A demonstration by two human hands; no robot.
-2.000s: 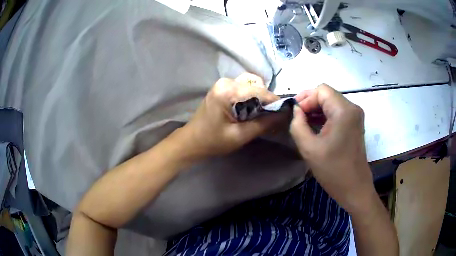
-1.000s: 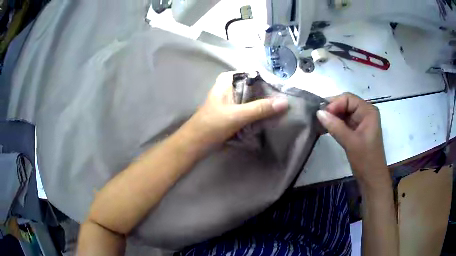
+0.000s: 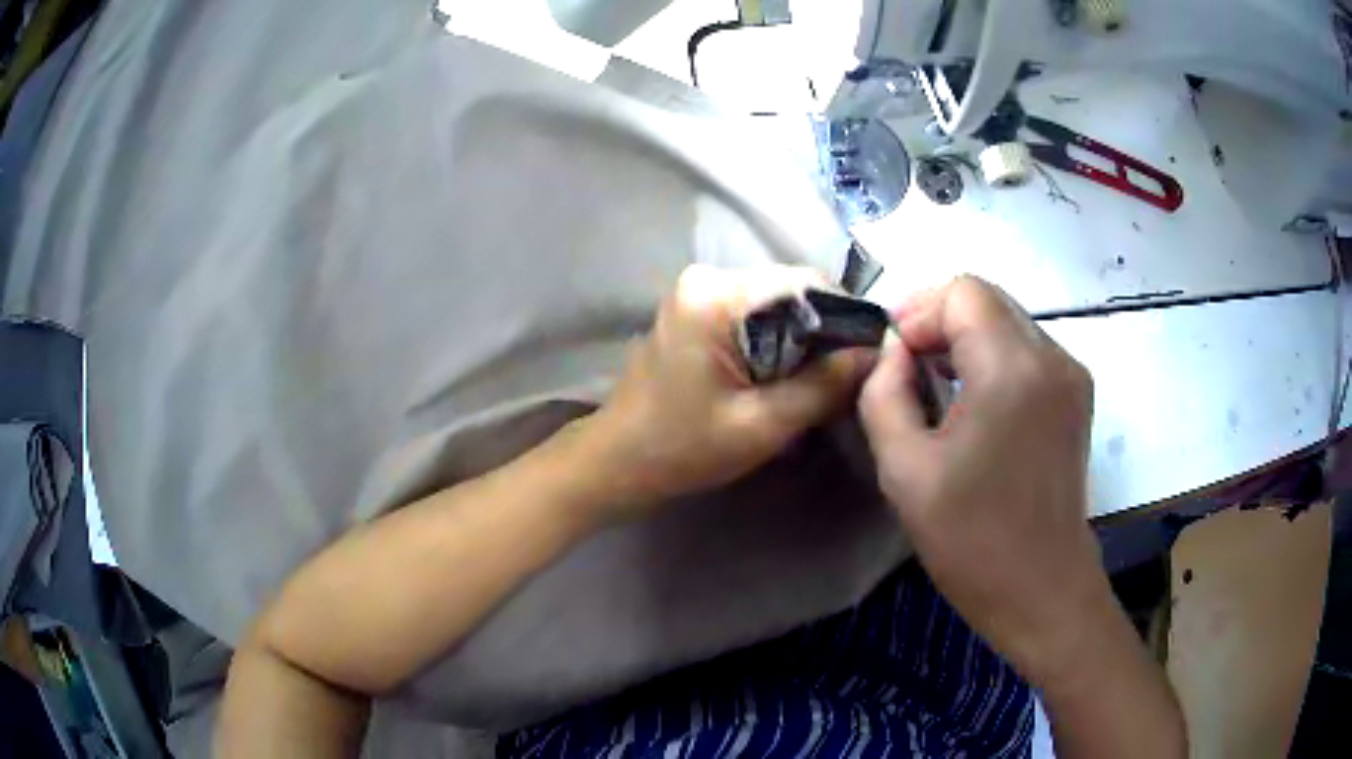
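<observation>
A large grey-beige garment panel (image 3: 371,252) covers the left of the white table and drapes over the lap. My left hand (image 3: 697,393) is closed around a gathered part of the panel. A dark seam edge (image 3: 845,320) is bunched and sticks out above my left hand's fingers. My right hand (image 3: 986,415) pinches the right end of this dark edge between thumb and index finger. The two hands are close together in front of the needle plate (image 3: 865,166). The cloth inside my left hand is hidden.
The white machine head (image 3: 964,67) stands at the top right. Red-handled thread snips (image 3: 1112,166), a pale ridged knob (image 3: 1005,163) and a small metal disc (image 3: 939,180) lie beside it. Folded grey cloth (image 3: 27,497) is at the left edge. A tan board (image 3: 1248,630) is at the lower right.
The edge was stretched between the hands a second ago. My right hand has moved left and my left hand slightly right, so they are close together with the edge bunched. The view has shifted slightly.
</observation>
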